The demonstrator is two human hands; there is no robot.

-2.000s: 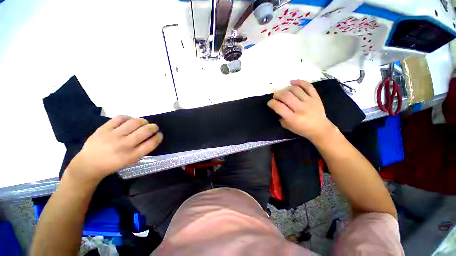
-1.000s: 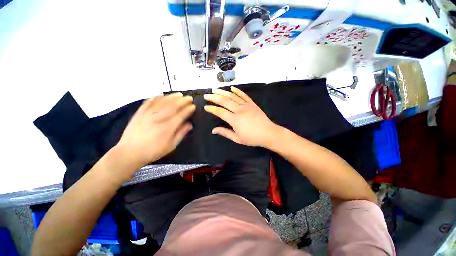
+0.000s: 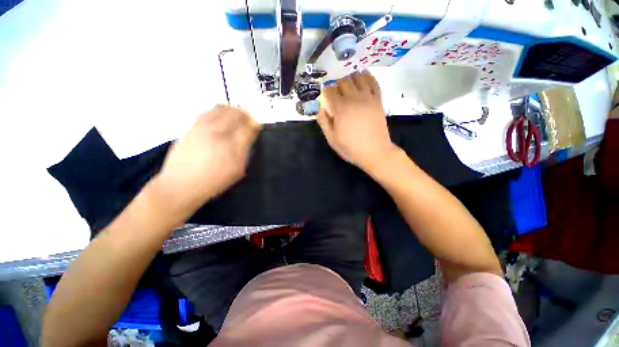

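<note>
A black fabric panel [image 3: 292,176] lies across the white table's front part and hangs over its edge, with a narrow end sticking out at the left. My left hand [image 3: 216,146] is blurred, at the panel's upper edge with its fingers curled; whether it grips cloth cannot be told. My right hand [image 3: 356,112] is at the panel's upper edge, its fingers bent beside the knob under the sewing machine head [image 3: 434,41]. Its fingertips are partly hidden. The presser foot area [image 3: 275,85] is between and beyond my hands.
Red-handled scissors [image 3: 522,140] lie at the table's right end beside a tan pad [image 3: 562,118]. A small metal tool [image 3: 460,129] lies by the panel's right edge. A blue bin [image 3: 528,200] is below at right, another [image 3: 146,308] below at left. Dark red cloth hangs at far right.
The panel has been spread wider toward the machine. My right hand has moved from the right end to the panel's middle, then up beside the machine knob. My left hand has moved right and up.
</note>
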